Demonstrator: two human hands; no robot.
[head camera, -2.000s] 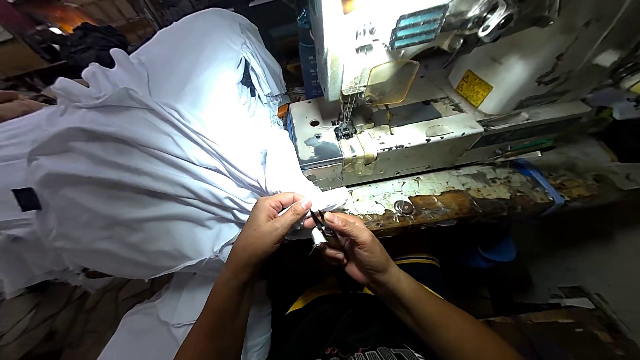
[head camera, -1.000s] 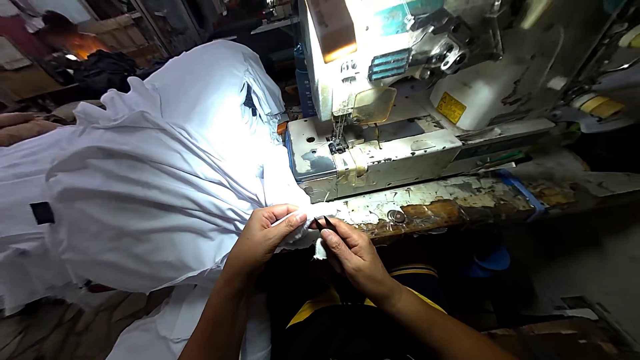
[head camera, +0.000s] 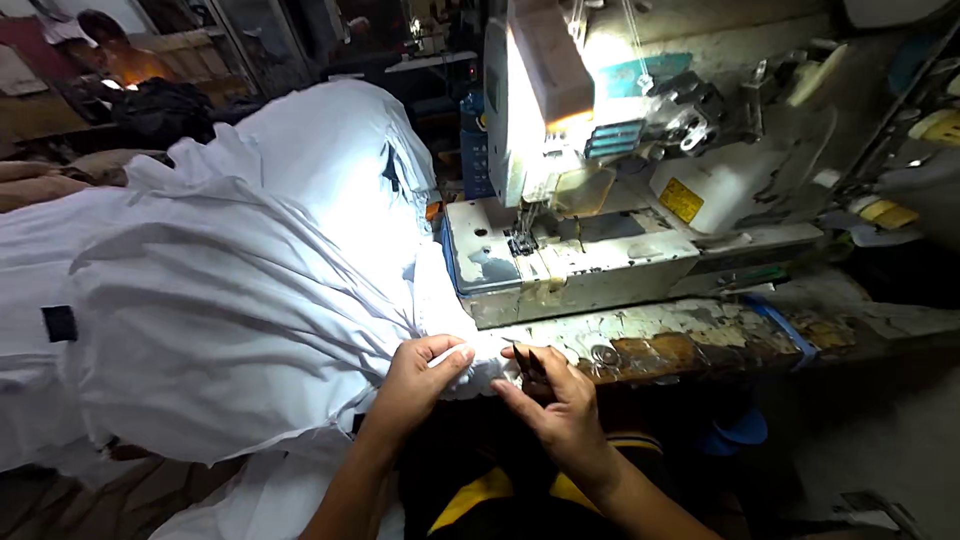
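A large heap of white fabric fills the left side and narrows to a gathered edge near the sewing machine. My left hand pinches that edge between thumb and fingers. Just to its right, my right hand holds small dark thread snips, their two pointed blades apart and facing up. The right thumb and index finger are close to the end of the white cloth; whether they touch it is not clear. Behind both hands stands the industrial sewing machine, its needle area lit and with no cloth under it.
The worn table edge runs rightward from my hands, with a blue strap over it and a round metal piece on it. A blue container stands behind the machine. Another person is at the far left back, beside dark cloth.
My hands have moved apart, and the snips' blades now show clearly in my right hand. The white end that hung below my fingers no longer hangs there.
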